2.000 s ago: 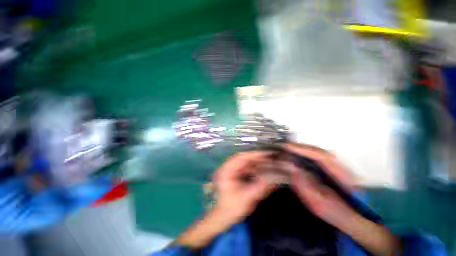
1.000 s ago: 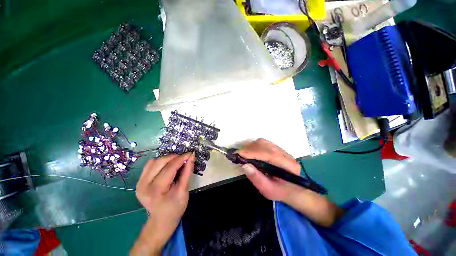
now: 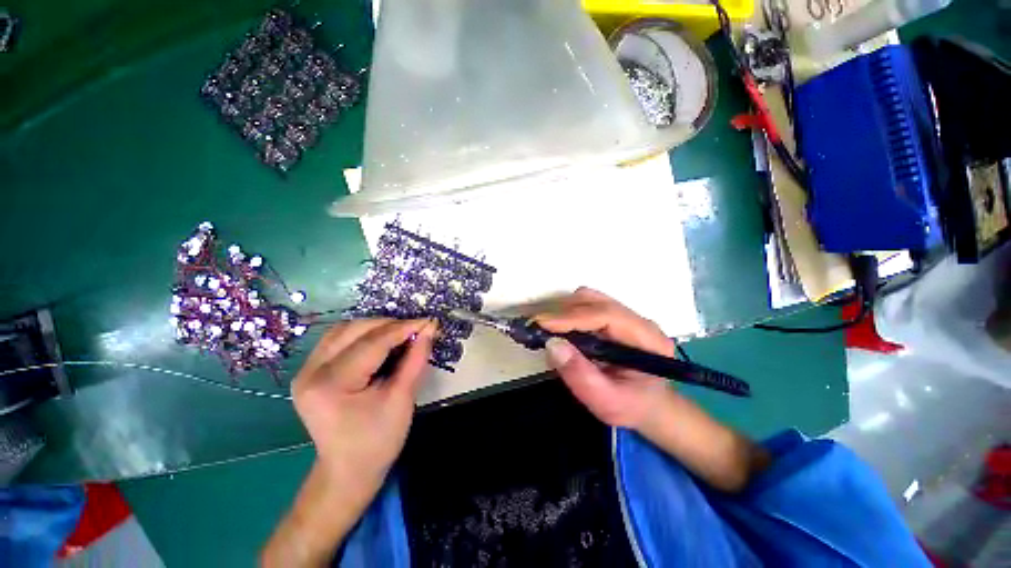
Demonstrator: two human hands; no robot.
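My right hand [image 3: 610, 353] holds a black soldering iron [image 3: 654, 361] like a pen. Its metal tip points left and lies over the lower right part of a dark PCB panel [image 3: 419, 275]. My left hand [image 3: 366, 383] is at the panel's lower edge, fingertips pinched on a small wired component [image 3: 415, 336] that the fingers mostly hide. The panel lies on a white work sheet [image 3: 588, 239]. A loose pile of wired components [image 3: 227, 311], pale discs with dark red leads, is left of the panel. Solder wire [image 3: 166, 371] runs from the left edge to my left hand.
A whitish fume hood [image 3: 499, 100] stands over the sheet. A spare PCB panel [image 3: 282, 91] lies on the green mat. Behind are a tin of shavings [image 3: 690, 83] and a yellow bin [image 3: 665, 13]. Right are red-handled pliers [image 3: 758, 120] and a blue soldering station [image 3: 859, 155].
Two seconds ago both hands were together near the panel, blurred, with no iron discernible. Since one second ago the grips look the same; the view has shifted slightly.
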